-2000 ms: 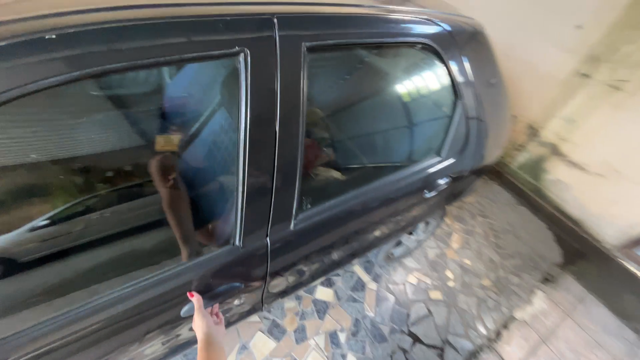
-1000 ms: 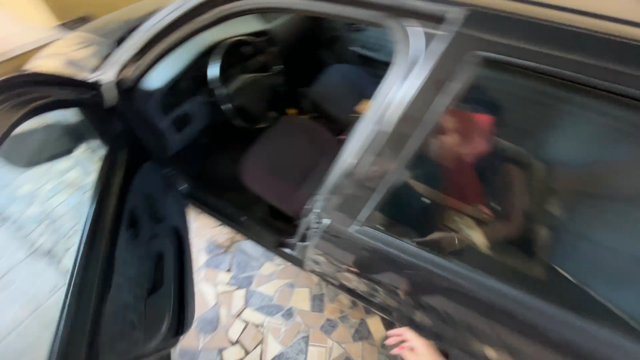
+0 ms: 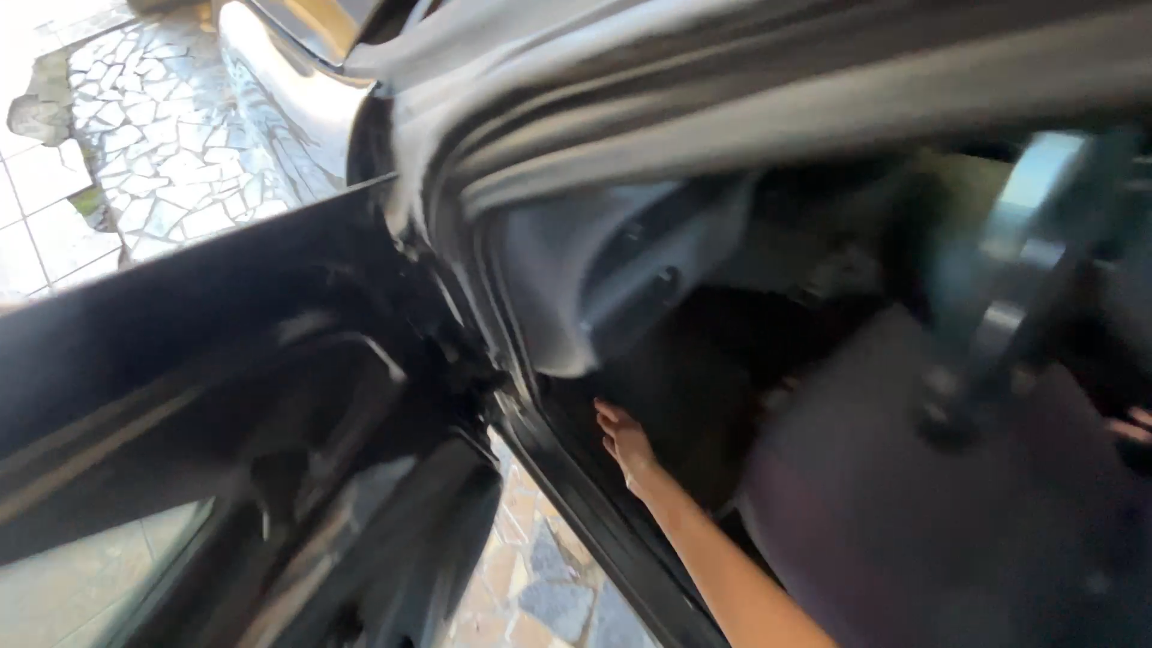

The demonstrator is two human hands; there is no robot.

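Note:
My left hand point(image 3: 625, 441) reaches into the car's dark front footwell, just inside the door sill point(image 3: 594, 513), its fingers extended and holding nothing that I can see. At the far right edge only the fingers of my right hand point(image 3: 1132, 425) show, beside the dark front seat point(image 3: 864, 486); whether they hold anything is not visible. The steering wheel point(image 3: 1008, 306), blurred, stands above the seat. Ahead of my left hand is the grey side trim panel point(image 3: 549, 288) of the footwell.
The front door point(image 3: 180, 360) stands open on the left, its hinge side near the door frame point(image 3: 477, 297). The roof pillar point(image 3: 720, 99) crosses the top. Stone-mosaic paving point(image 3: 558, 576) shows between door and sill, with more paving point(image 3: 162, 162) at the upper left.
Two seconds ago the door was closed, with a hand at its handle; one second ago it stood open. The view has since moved into the doorway, and my left hand now reaches inside.

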